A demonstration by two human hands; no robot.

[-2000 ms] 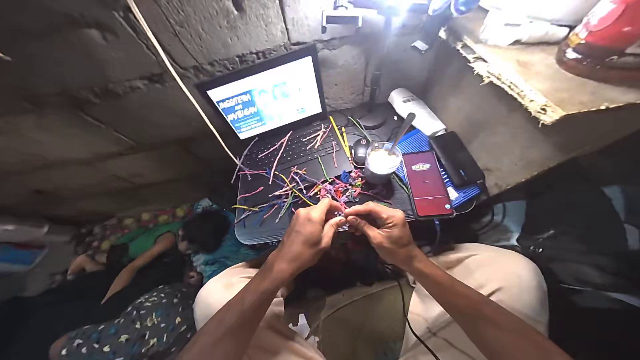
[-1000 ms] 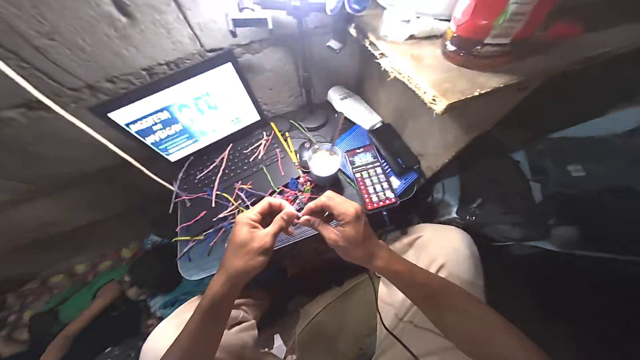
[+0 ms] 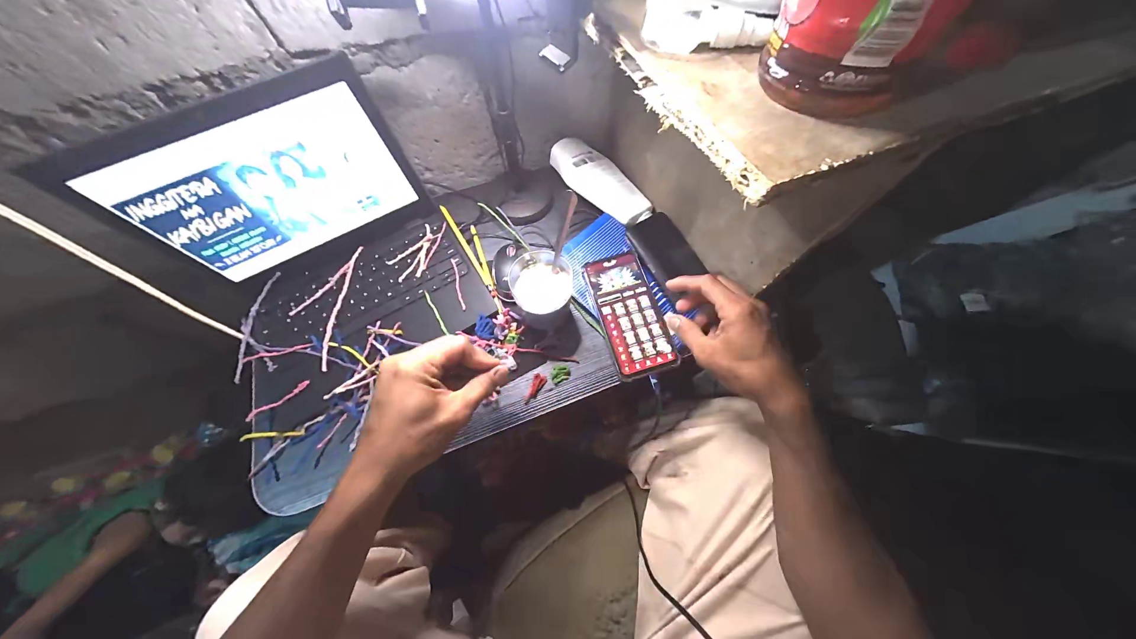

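My left hand [image 3: 435,395] pinches a small whitish piece [image 3: 506,364] between thumb and fingertips, above the front of the small table. Just behind it lies a heap of small colored pieces [image 3: 486,328]. Thin fuzzy strands [image 3: 342,293] in pink, purple and yellow spread over the laptop's keyboard and the table. A red bundle [image 3: 535,387] and a green bundle [image 3: 560,374] sit near the front edge. My right hand [image 3: 728,333] is raised beside a smartphone [image 3: 635,319] with a lit screen, fingers apart, nothing visible in it.
An open laptop [image 3: 248,177] stands at the back left. A cup [image 3: 540,288] with white contents and a stick is beside the phone. A white bottle-like object [image 3: 599,180] and a dark case [image 3: 666,248] lie behind. A rough-edged board [image 3: 710,133] juts in at right. A person [image 3: 115,550] lies at lower left.
My hands were together over the table's front edge; my right hand has moved away to the right, beside the phone. The phone's screen display differs from two seconds ago. The view has shifted.
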